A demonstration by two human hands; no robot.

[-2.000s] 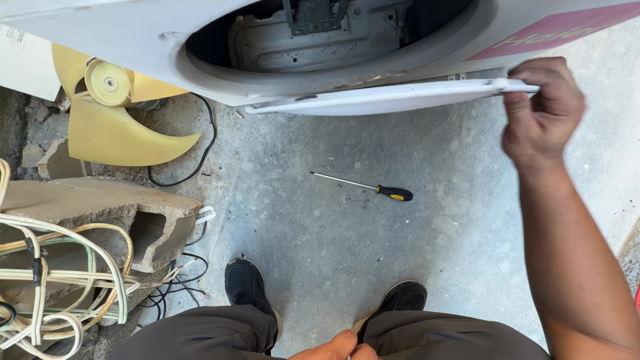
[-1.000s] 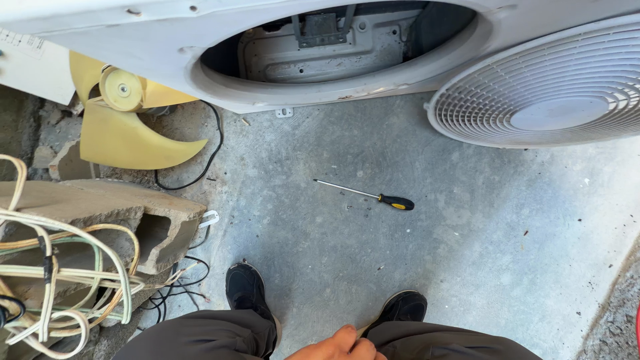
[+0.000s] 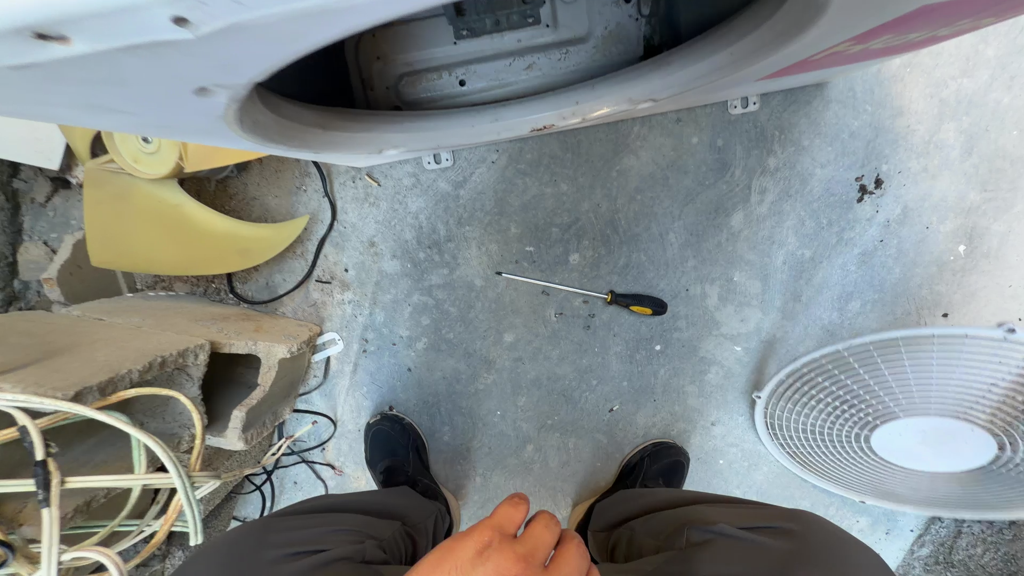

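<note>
My left hand (image 3: 512,540) is at the bottom centre, between my thighs, its fingers curled. Whether something is inside it cannot be seen. My right hand is out of view. A round white plastic fan grille (image 3: 816,432) is at the lower right, beyond my right shoe. On the floor ahead of my shoes lies a screwdriver (image 3: 580,291) with a black and yellow handle, its tip pointing left. Across the top stands the pale metal housing (image 3: 512,132) of an air conditioner outdoor unit. Its round opening shows the inner metal panel (image 3: 512,76).
A yellow fan blade (image 3: 176,228) rests at the upper left by a black cable (image 3: 322,240). Broken hollow concrete blocks (image 3: 264,320) and coiled pale cables (image 3: 180,480) are at the left. Mounting feet (image 3: 438,159) stick out below the housing. My shoes (image 3: 400,452) stand on concrete.
My right hand held the grille's edge below the housing's opening two seconds ago and is now out of view. The grille has moved right and towards me. The screwdriver has stayed on the floor.
</note>
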